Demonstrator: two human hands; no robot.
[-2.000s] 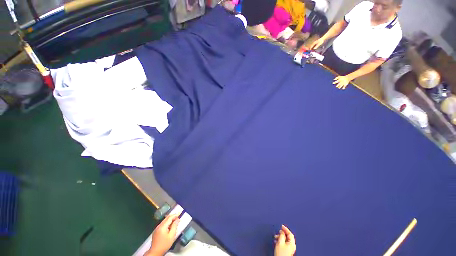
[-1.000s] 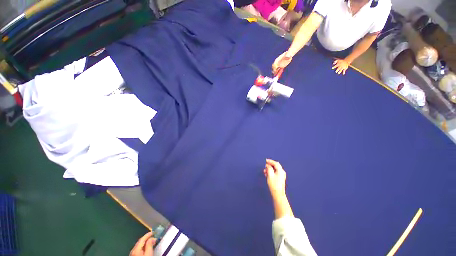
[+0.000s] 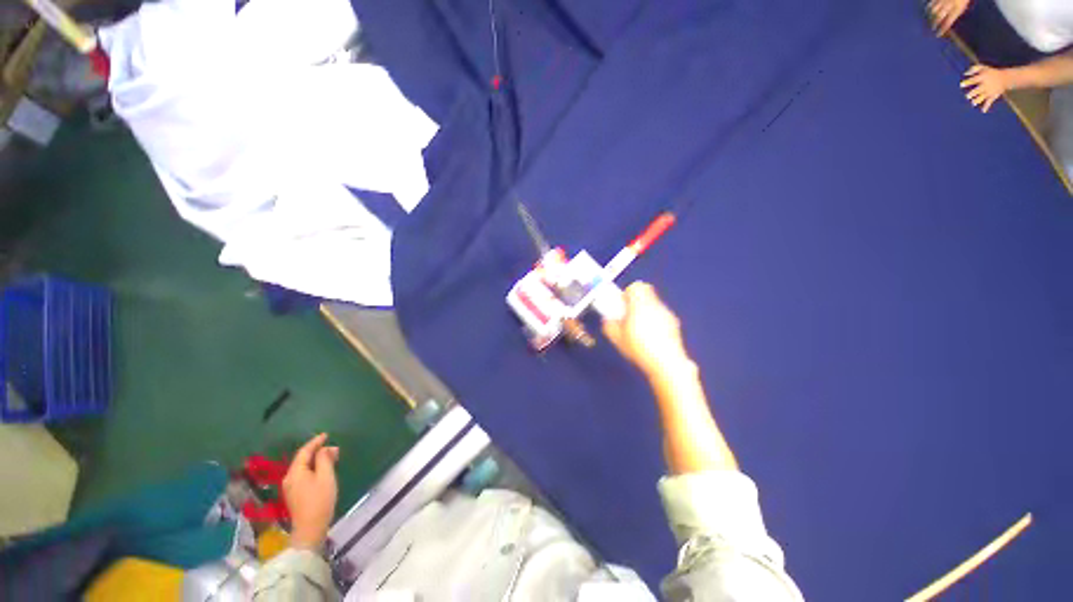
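Note:
The red and white end cutter (image 3: 555, 296) stands on the navy fabric ply (image 3: 800, 341), its cord running up and away over the cloth. My right hand (image 3: 645, 329) is at the white part of the cutter, fingers closed round it. My left hand (image 3: 312, 488) is empty over the floor side, fingers loosely apart, left of the guide rail. The silver-white guide rail (image 3: 412, 482) sticks out from the table's near edge; the navy fabric hides its far part.
White fabric (image 3: 282, 141) lies crumpled at the table's end. A yellow smoothing stick (image 3: 971, 559) lies at lower right. Another person's hands (image 3: 986, 86) are at the far table edge. A blue crate (image 3: 57, 349) and red items (image 3: 265, 488) are at the left.
The cutter has come from the other person's side towards me, and my right hand has taken hold of it. The other person's hand has drawn back. My left hand has left the rail end.

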